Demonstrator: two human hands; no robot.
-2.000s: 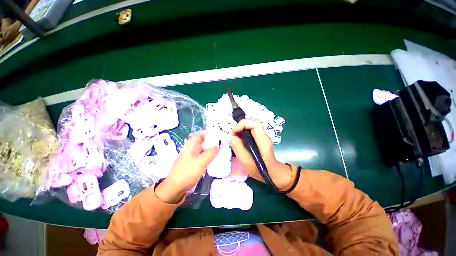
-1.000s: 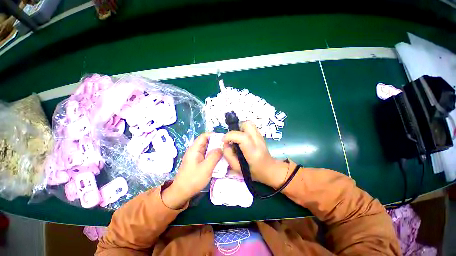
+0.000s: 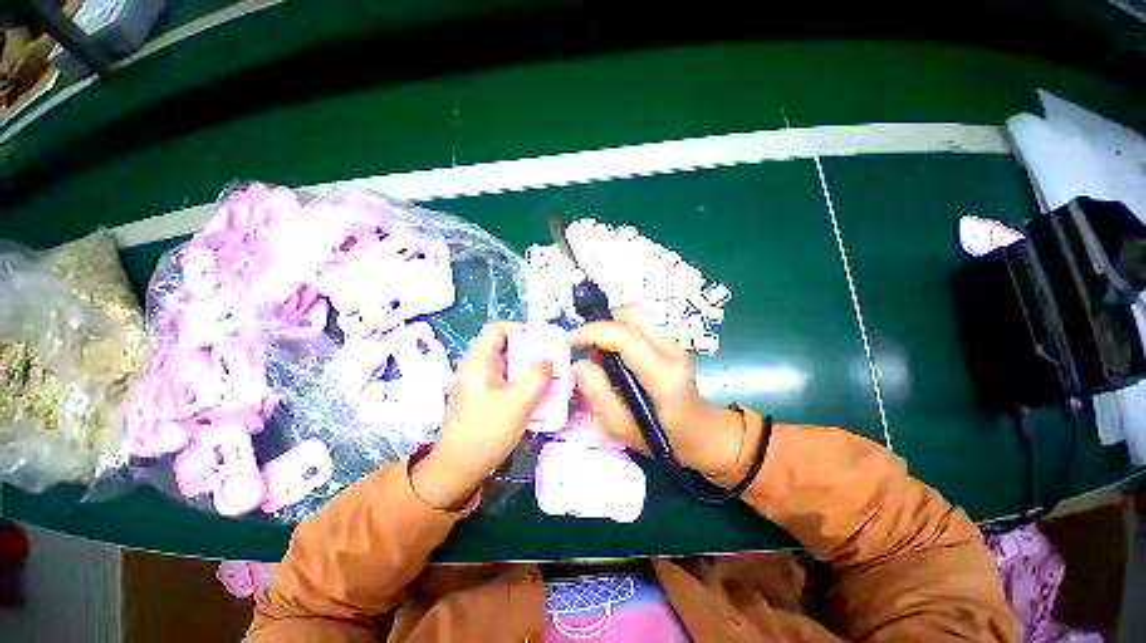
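Observation:
My left hand (image 3: 484,399) holds a pale pink housing (image 3: 543,377) upright between thumb and fingers. My right hand (image 3: 654,383) holds the black soldering iron (image 3: 628,389), its metal tip pointing up and away beyond the housing. The right fingers are close to the housing's right edge; whether they touch it is not clear. Another pale pink housing (image 3: 591,480) lies flat near the bench edge, below the hands. A loose heap of small white pieces (image 3: 641,276) lies just beyond the hands.
An open clear bag of pink housings (image 3: 226,364) lies left of my hands. A second bag with beige parts (image 3: 69,358) is far left. At far right stand a black unit (image 3: 1049,302) with cables, a single pink piece (image 3: 989,235) and white sheets (image 3: 1093,157). Brown cardboard lies below the bench edge.
The iron's tip swung nearer the housing's top one second ago and now points up-left again. Both hands stay close together around the housing. The brown item on the far belt has left the view.

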